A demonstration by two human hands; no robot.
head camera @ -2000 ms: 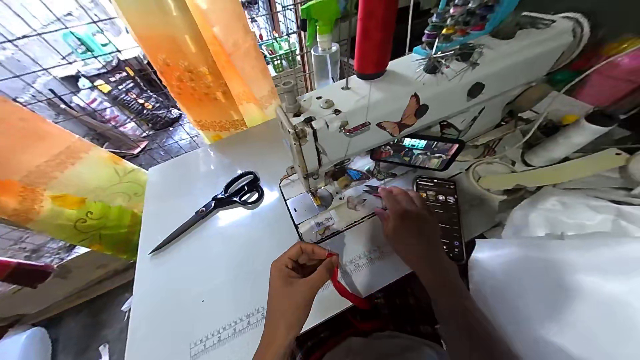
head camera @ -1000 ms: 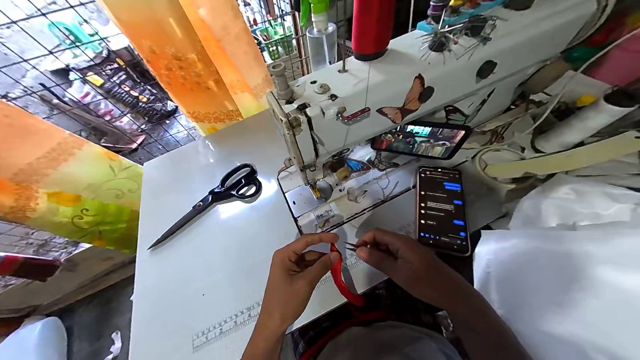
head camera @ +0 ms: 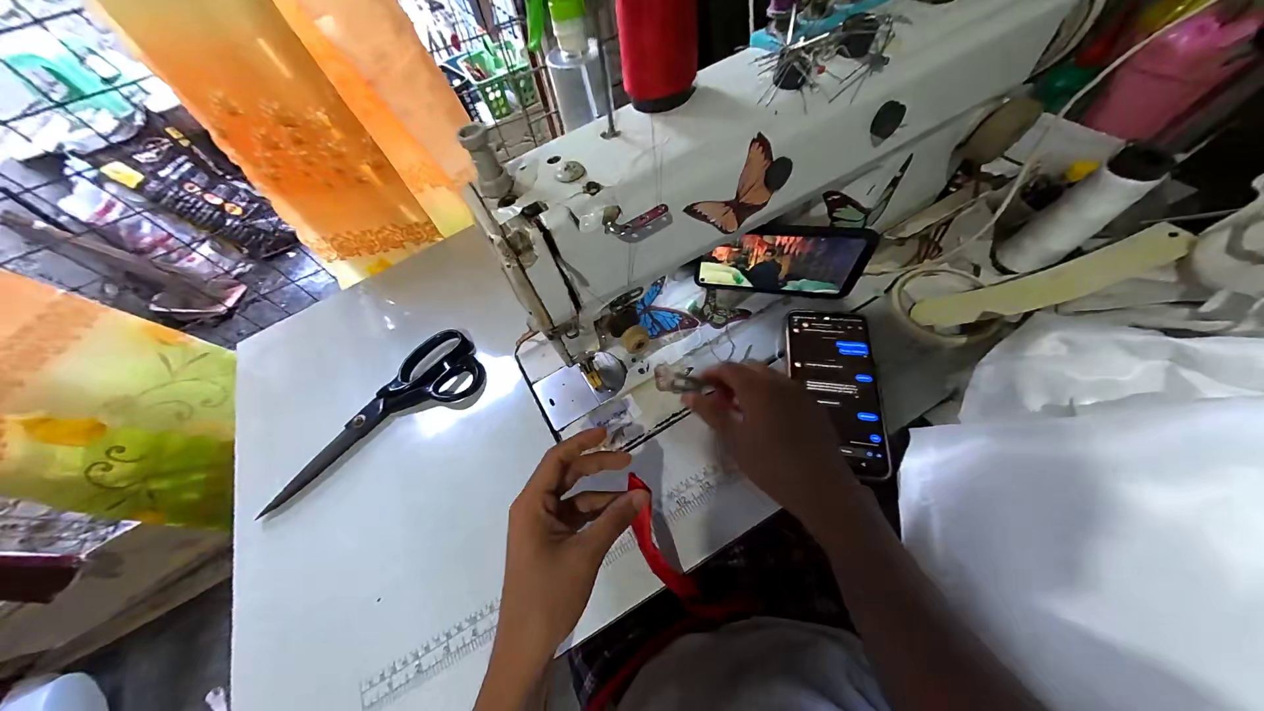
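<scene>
My left hand point(head camera: 573, 523) pinches the end of a narrow red fabric strip point(head camera: 654, 553) between thumb and finger, near the table's front edge. The strip hangs down toward my lap. My right hand point(head camera: 760, 425) is up and to the right of it, blurred, with a small metal tool point(head camera: 681, 382), perhaps thread snips, in its fingers over the bed of the sewing machine point(head camera: 632, 237). The needle and presser foot point(head camera: 592, 375) are just left of that tool. Black-handled fabric shears point(head camera: 395, 400) lie on the white table to the left.
Two phones point(head camera: 785, 262) point(head camera: 839, 395) are at the right of the machine bed. A red thread cone point(head camera: 657, 49) stands behind the machine head. White fabric point(head camera: 1086, 553) is heaped at the right, beside a tape roll point(head camera: 948, 301). A printed ruler point(head camera: 434, 652) runs along the table point(head camera: 306, 612). Curtains hang at left.
My right hand has moved from beside the strip's end up to the machine bed, carrying the small tool. My left hand has kept its pinch on the red strip, its other fingers now more spread.
</scene>
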